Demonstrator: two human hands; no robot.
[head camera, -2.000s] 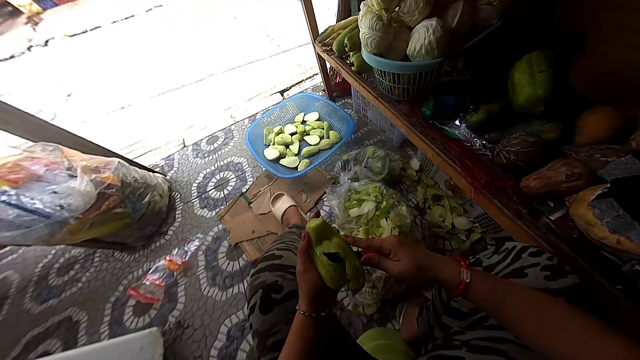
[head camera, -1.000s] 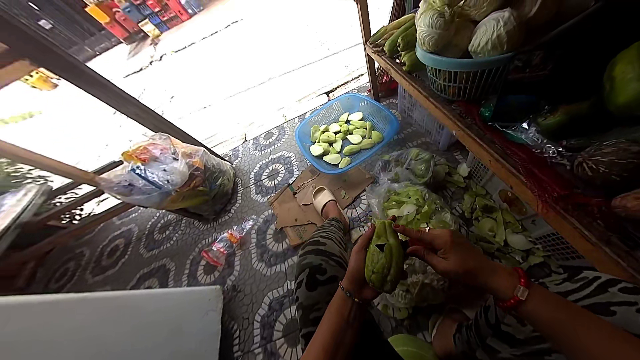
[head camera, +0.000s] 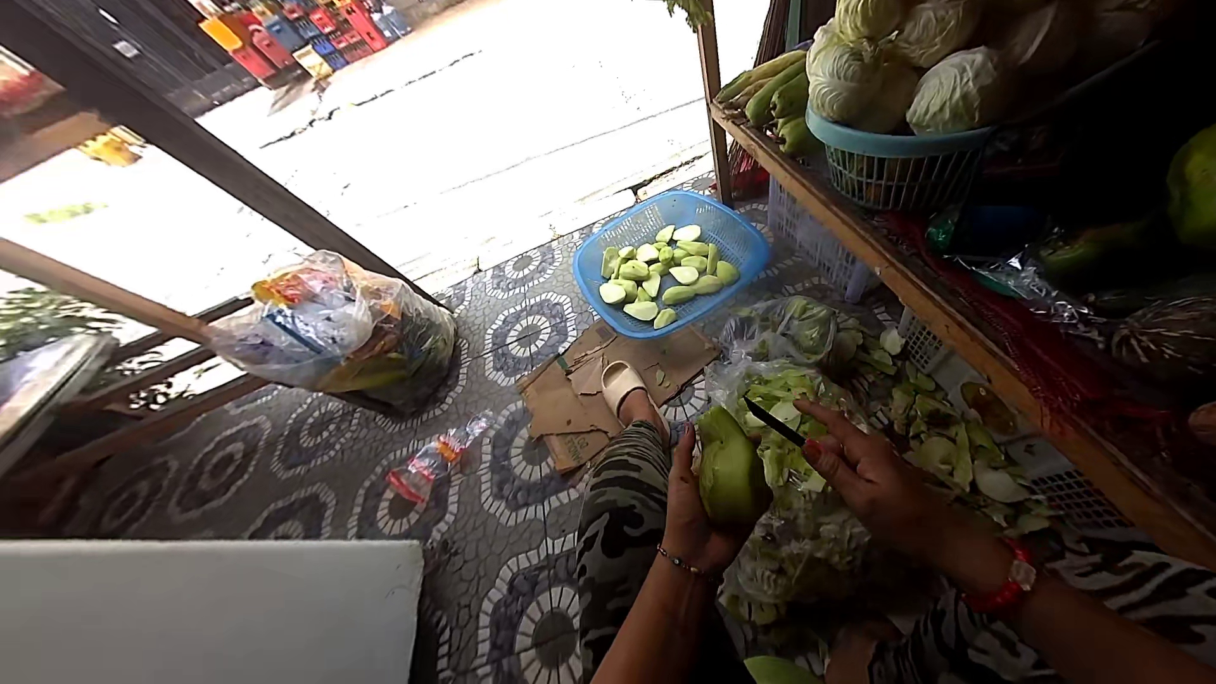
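Observation:
My left hand (head camera: 698, 518) holds a green chayote (head camera: 730, 470) upright, its fingers behind the fruit. My right hand (head camera: 879, 475) grips a small knife, whose dark blade (head camera: 775, 422) points up and left, apart from the chayote. Below the hands lies a clear plastic bag with green peelings (head camera: 784, 404); more peelings (head camera: 950, 451) are spread to its right. Beyond the hands, a blue plastic basket (head camera: 594, 275) holds several pale green cut pieces (head camera: 682, 275). Part of another green fruit (head camera: 779, 671) shows at the bottom edge.
Flattened cardboard (head camera: 560, 408) lies under my foot. A wooden shelf (head camera: 902, 285) on the right bears cabbages (head camera: 959, 90) in a teal basket (head camera: 898, 142). A stuffed plastic bag (head camera: 380, 332) stands at left, with a crumpled wrapper (head camera: 437, 461) nearer me. A white surface (head camera: 209, 608) fills the lower left corner.
The knife hand has come away from the chayote, and the blade now shows clear of it. The left hand has turned the chayote. The view has swung left.

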